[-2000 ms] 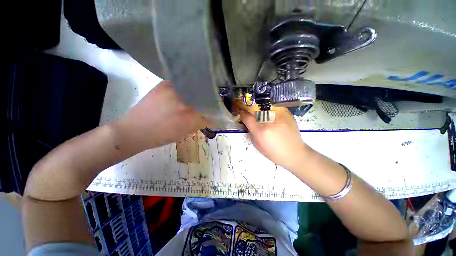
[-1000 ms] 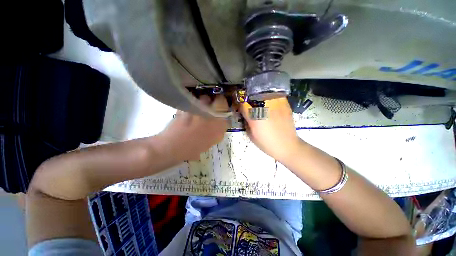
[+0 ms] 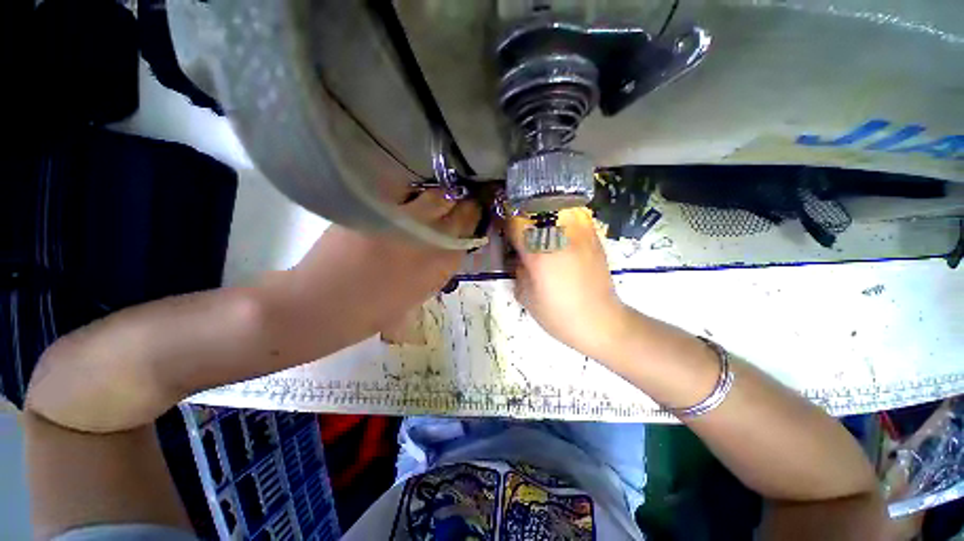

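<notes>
The sewing machine head (image 3: 740, 85) fills the top of the view, with a knurled tension knob (image 3: 551, 179) and spring on its front. My left hand (image 3: 386, 269) reaches under the curved guard, its fingertips partly hidden near the needle area. My right hand (image 3: 566, 280) is just right of it, fingers bent in below the knob, fingertips hidden. A small bit of dark material shows between the hands, but what they hold cannot be made out. Black mesh (image 3: 729, 219) lies right of the needle area, under the machine head.
Black thick case parts (image 3: 127, 232) are piled at left. The white table has a ruler front edge (image 3: 507, 403) and a worn brown patch. A blue crate (image 3: 264, 476) is below left. Clear plastic bags (image 3: 930, 460) are at lower right.
The view has shifted, so the machine head and knob appear further left. My left hand has moved in under the guard, close to my right hand, which stays near the needle.
</notes>
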